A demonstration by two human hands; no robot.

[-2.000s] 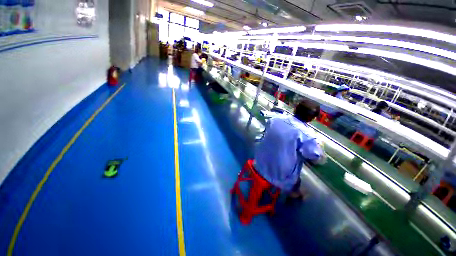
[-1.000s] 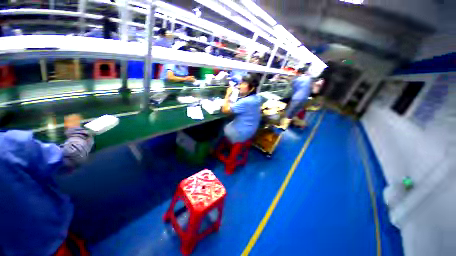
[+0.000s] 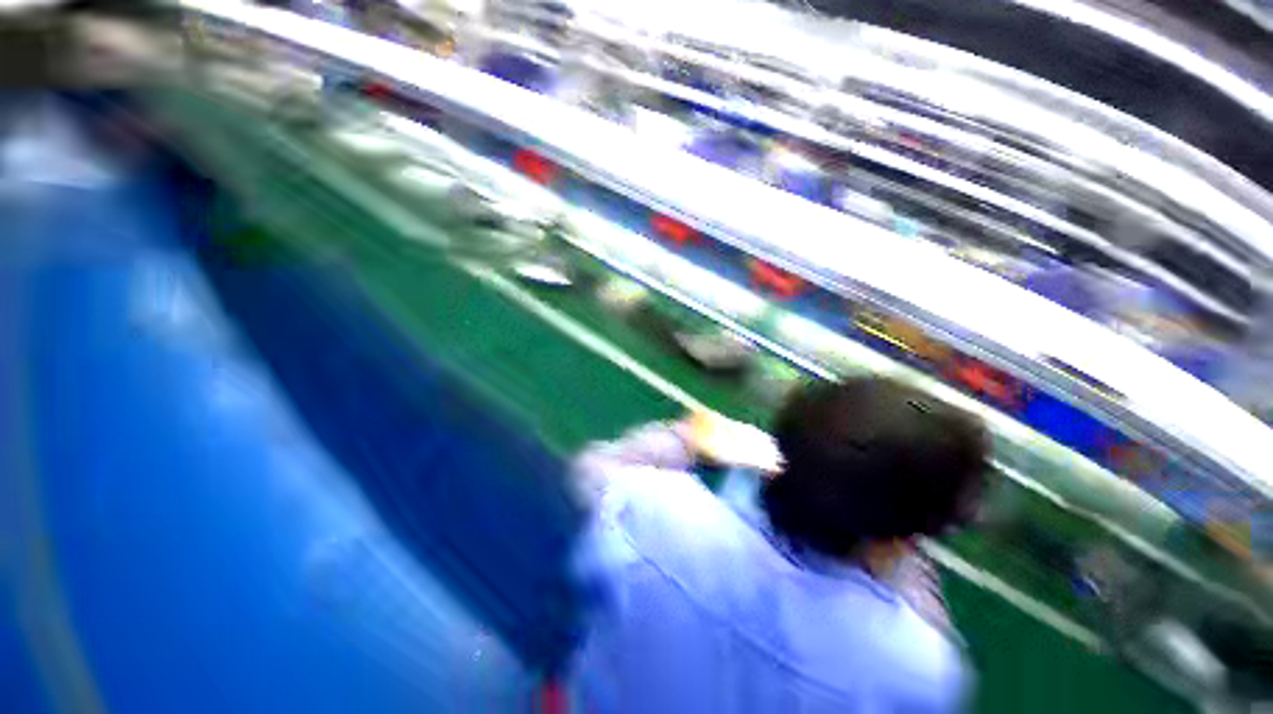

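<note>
The frame is strongly blurred. Neither of my hands is in view. Nearest in front of me is a person in a light blue top, seen from behind at the green conveyor belt. This person's hand is over the belt at a small whitish item, too blurred to name. A white piece and a dark greyish item lie farther along the belt.
A long bright white shelf runs diagonally above the line. Red shapes show beneath it. Blue floor lies to the left of the line. A blurred figure is at the upper left.
The view has swung round and closer to the seated person in blue, who is now at the lower centre. The red stool and the walkway on the right have left the picture.
</note>
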